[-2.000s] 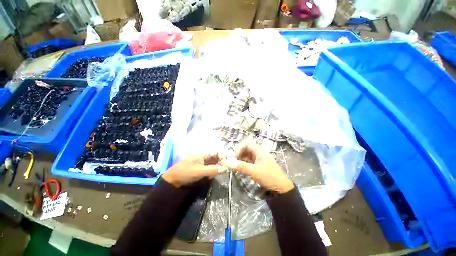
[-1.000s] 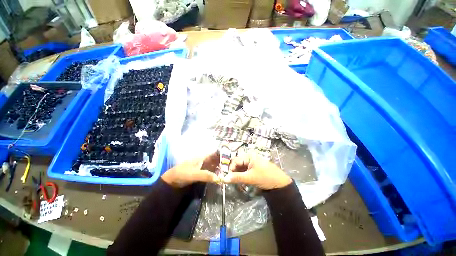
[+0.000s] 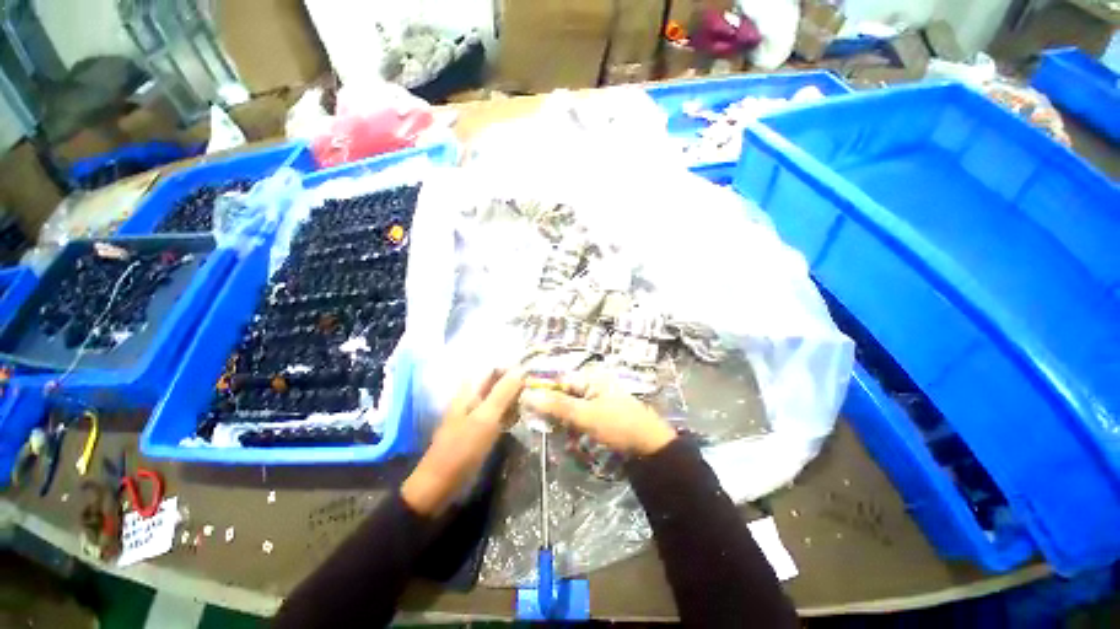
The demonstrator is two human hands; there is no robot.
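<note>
My left hand (image 3: pixel 467 433) and my right hand (image 3: pixel 604 415) meet at the top end of a thin silvery rod (image 3: pixel 544 492). Between their fingers they hold a small striped fabric piece (image 3: pixel 542 382), mostly hidden by the fingers. The rod rises from a blue holder (image 3: pixel 550 597) at the table's near edge. A loose pile of striped fabric pieces (image 3: pixel 602 322) lies just beyond the hands on a whitish crinkled plastic sheet (image 3: pixel 774 295).
A blue crate of black parts (image 3: pixel 154 440) stands left; a large blue crate (image 3: pixel 933 264) stands right over another. A black flat object (image 3: pixel 473 522) lies left of the rod. Red-handled tool (image 3: pixel 144 493), yellow-handled tool (image 3: pixel 87 442) and paper label (image 3: pixel 147 536) lie far left.
The striped piece stood up between my fingers at the rod's tip one second ago; now the fingers mostly cover it. My left hand has turned, its fingers pointing more upward. The view has shifted slightly.
</note>
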